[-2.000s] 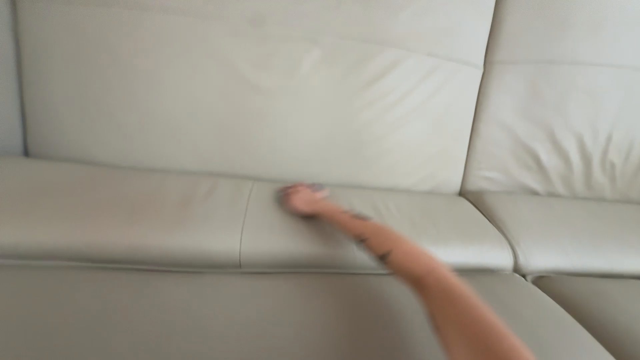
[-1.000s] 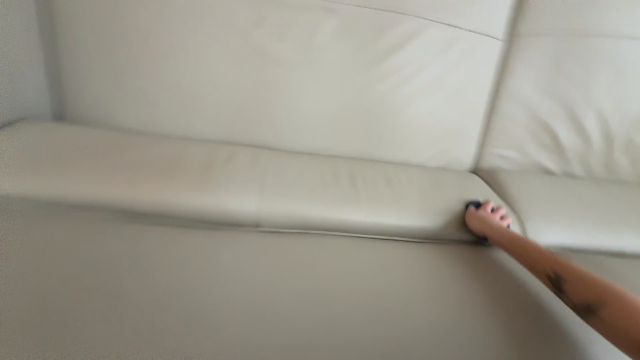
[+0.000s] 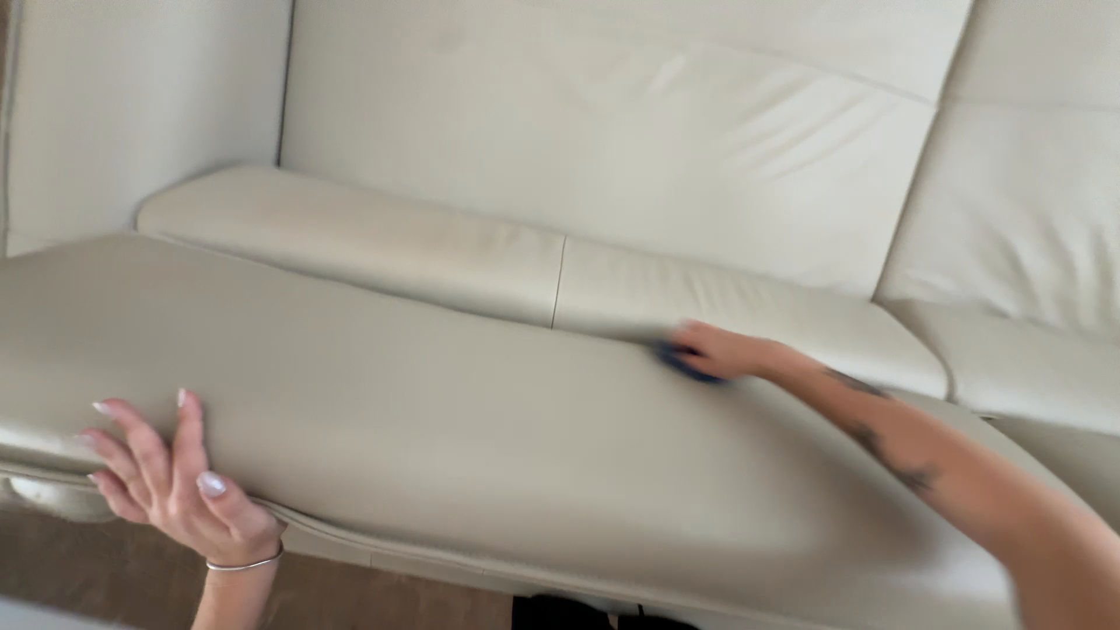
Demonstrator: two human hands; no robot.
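Note:
My right hand (image 3: 722,348) is shut on a dark blue object (image 3: 691,363), perhaps a cloth or pad; motion blur hides its kind. It presses where the pale leather sofa's seat cushion (image 3: 490,420) meets the padded roll (image 3: 744,306) below the backrest. At the lower left, my left hand (image 3: 179,486) rests with spread fingers on the front edge of the seat cushion, holding nothing. A thin bracelet circles that wrist.
The sofa's backrest (image 3: 604,131) rises behind, with an armrest (image 3: 157,114) at the left and an adjoining section (image 3: 1041,201) at the right. Brown floor (image 3: 394,598) and a black item (image 3: 560,612) show below the front edge.
My right hand has moved from the padded roll down to the seam at the seat cushion. My left hand has come into view. The view takes in more of the seat and floor.

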